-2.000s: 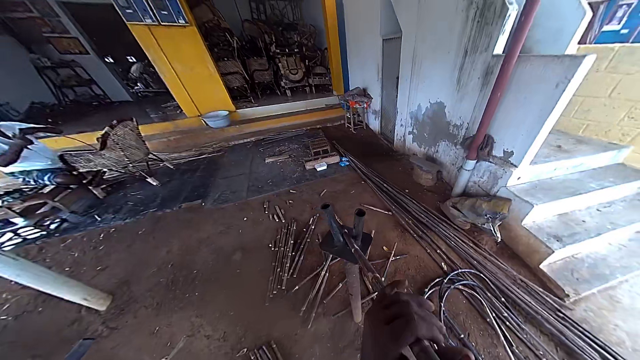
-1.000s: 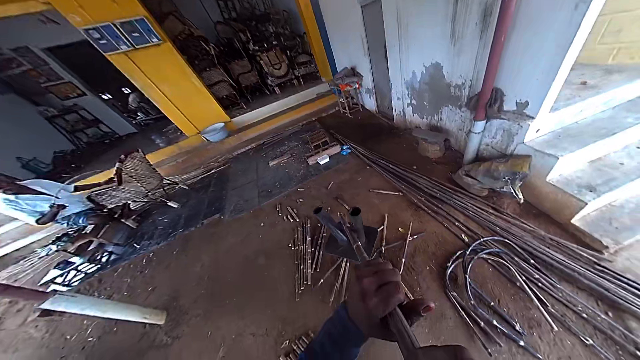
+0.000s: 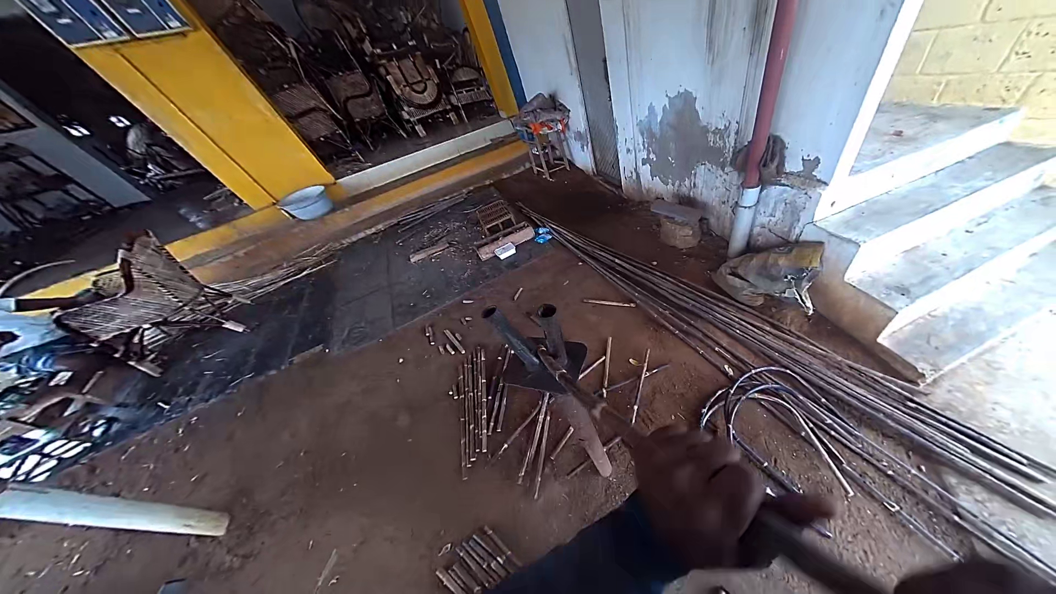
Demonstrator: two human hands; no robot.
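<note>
A long cane pole (image 3: 596, 406) slants from between the two upright metal tubes (image 3: 548, 330) of a post-mounted stand down to the lower right. My left hand (image 3: 700, 487), at the end of a dark blue sleeve, is closed around the pole below the stand. At the bottom right edge my right hand (image 3: 973, 577) shows only in part, dark and blurred, near the pole's lower end; its fingers are hidden. Cut cane pieces (image 3: 474, 404) lie on the soil around the stand's post, and a short bundle (image 3: 478, 563) lies at the bottom.
Long cane poles (image 3: 742, 330) run along the right, beside bent cane hoops (image 3: 775, 412). Concrete steps (image 3: 949, 223) stand at the right. A pale pipe (image 3: 107, 510) lies at left, below a woven cane chair (image 3: 136, 293) with a person partly visible. A basin (image 3: 307, 202) sits near the yellow pillar.
My left hand remains around the pole, which still meets the tubes. The view has shifted between frames; my sleeve, not visible two seconds ago, now shows.
</note>
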